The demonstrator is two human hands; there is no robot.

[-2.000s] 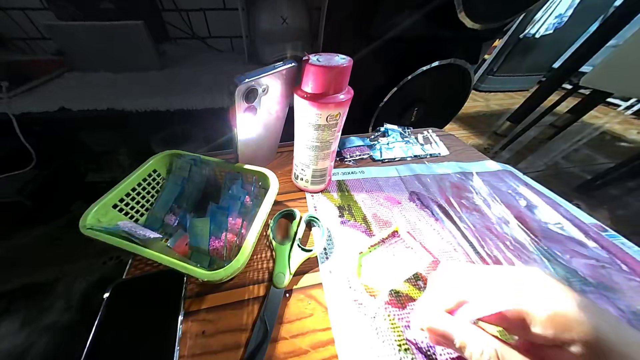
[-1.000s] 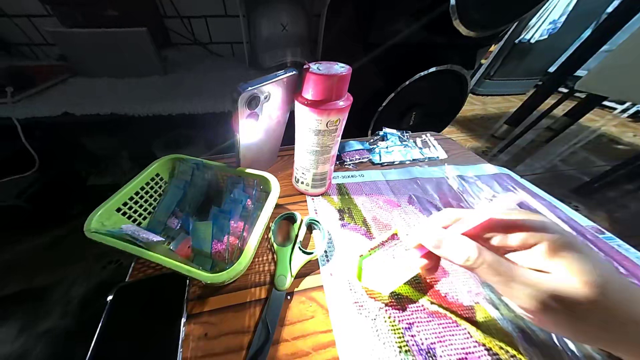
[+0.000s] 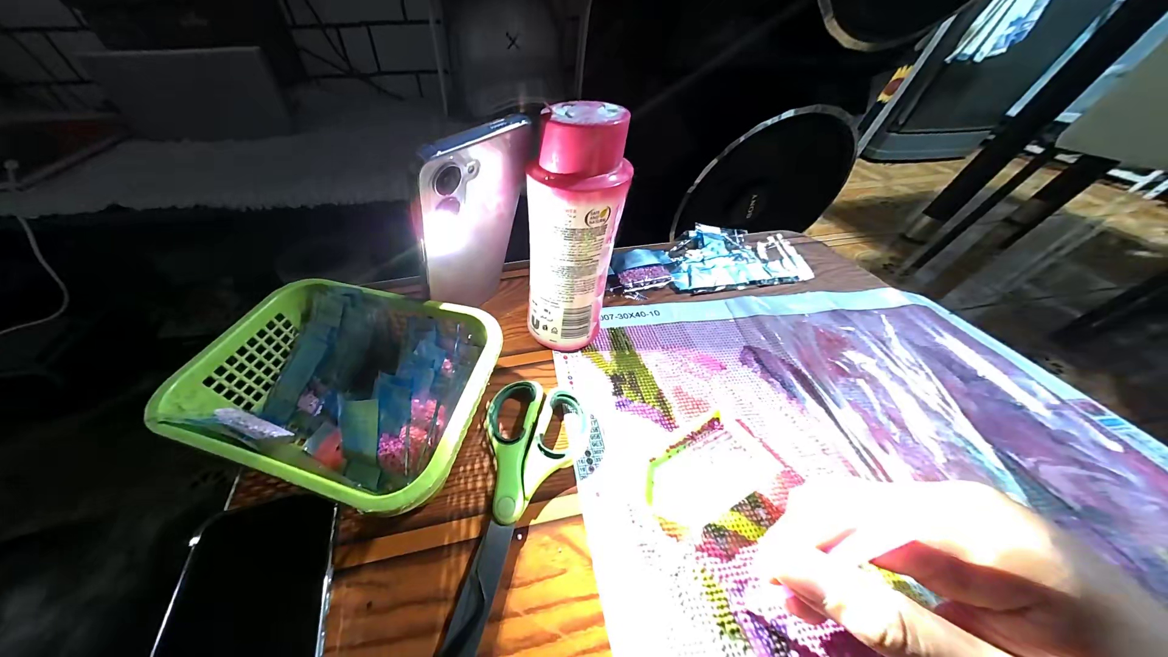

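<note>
My right hand (image 3: 903,566) is over the lower part of a diamond painting canvas (image 3: 721,356), fingertips pinched together near its surface. Strong glare hides whether they hold a small tool or bead. Just left of the fingers, a small tray (image 3: 712,470) with a green and pink rim lies on the canvas, its inside washed out by light. Patches of coloured beads show around it. Green-handled scissors (image 3: 511,493) lie with their handles at the canvas's left edge. My left hand is not in view.
A green plastic basket (image 3: 411,502) holds small bead bags. A smartphone (image 3: 474,210) leans upright beside a pink-capped bottle (image 3: 575,237). More bead packets (image 3: 721,260) lie at the table's back edge. A dark phone (image 3: 255,579) is at lower left; a speaker (image 3: 771,173) stands behind.
My right hand moved from lower on the canvas up to the small tray, then back down and away from it. The basket, bottle and scissors have stayed in place.
</note>
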